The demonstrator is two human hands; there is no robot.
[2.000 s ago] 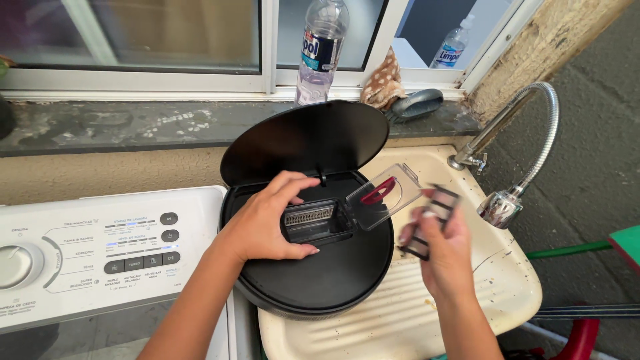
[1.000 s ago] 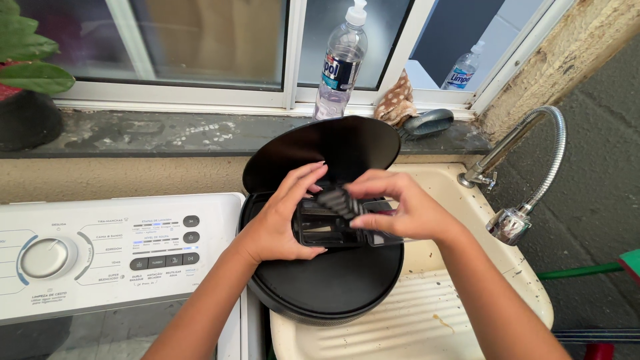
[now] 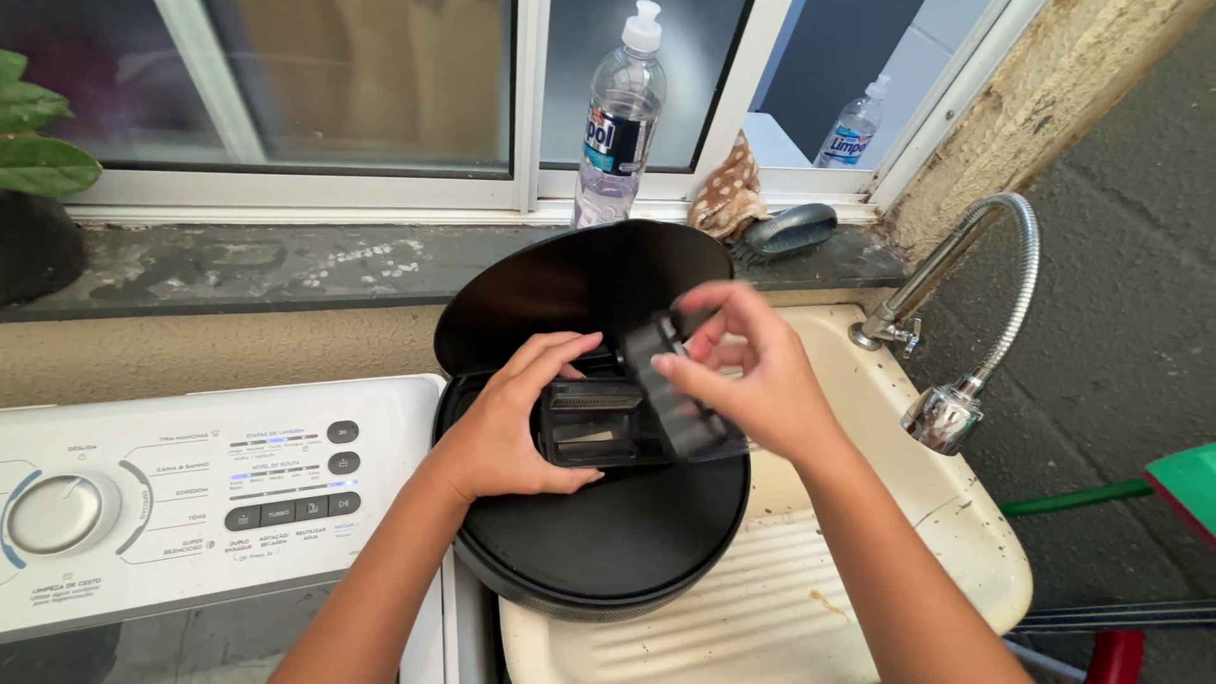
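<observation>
A round black robot vacuum [image 3: 608, 541] sits across the edge of the sink, its hinged lid [image 3: 560, 294] raised toward the window. My left hand [image 3: 522, 427] grips the left end of a dark plastic dustbin [image 3: 603, 427] in the vacuum's recess, fingers above and thumb below. Inside the bin a pleated strip and a pale patch show. At the bin's right end my right hand [image 3: 741, 370] holds a blurred dark frame-like part [image 3: 670, 385] between thumb and fingers, tilted over the bin. A clear flap [image 3: 722, 445] lies partly behind that hand.
A washing machine [image 3: 399, 408] stands at the left and a cream ribbed sink [image 3: 912, 532] at the right, with a flexible chrome faucet [image 3: 1021, 285]. The stone windowsill [image 3: 285, 271] bears a detergent bottle [image 3: 617, 133], a spotted cloth [image 3: 730, 195], a brush [image 3: 788, 231] and a potted plant [image 3: 43, 171].
My right hand moved left from beside the open flap to the bin with the dark part, then back slightly to the bin's right end. My left hand has stayed at the bin.
</observation>
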